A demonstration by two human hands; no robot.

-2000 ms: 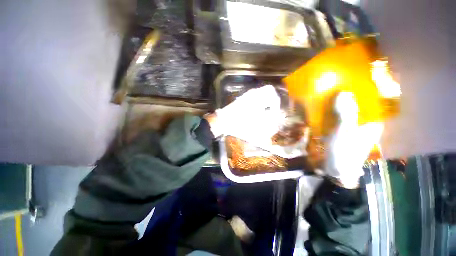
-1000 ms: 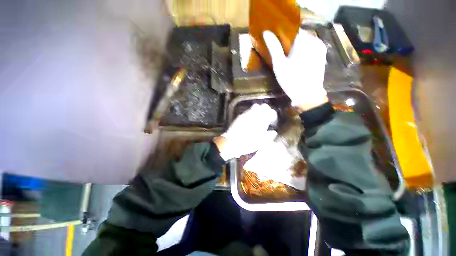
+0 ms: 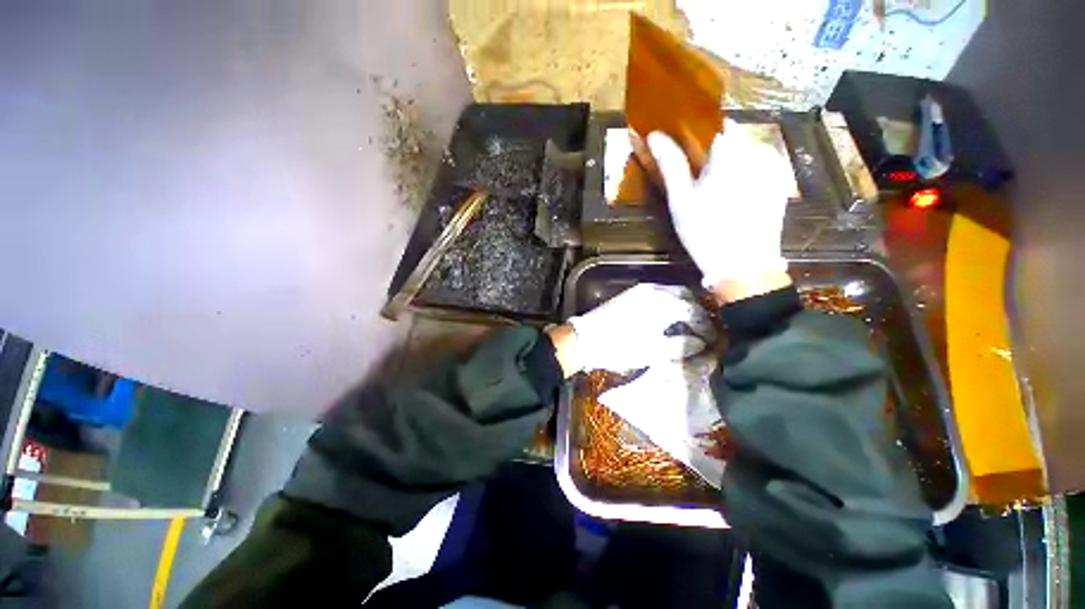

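My right hand (image 3: 735, 205), in a white glove, grips the lower edge of an orange sheet (image 3: 669, 98) and holds it upright over the solder pot (image 3: 779, 152), hiding part of its bright surface. My left hand (image 3: 633, 330), in a white glove, is low over the left part of the stainless tray (image 3: 652, 513), with its fingers on a small dark thing at the edge of a crumpled grey-white cloth (image 3: 669, 410). What that dark thing is I cannot tell. Thin reddish copper pieces (image 3: 621, 454) lie loose in the tray.
A black dross tray (image 3: 506, 268) with grey crumbs stands left of the pot, a narrow scraper (image 3: 440, 252) across it. A black box (image 3: 916, 125) with blue-grey handles (image 3: 933, 137) and red lights stands at upper right. A long orange strip (image 3: 983, 345) lies at right.
The orange sheet went from the right side of the tray to over the pot with my right hand, and now shows tilted differently. My left hand stays at the cloth. The camera view has shifted.
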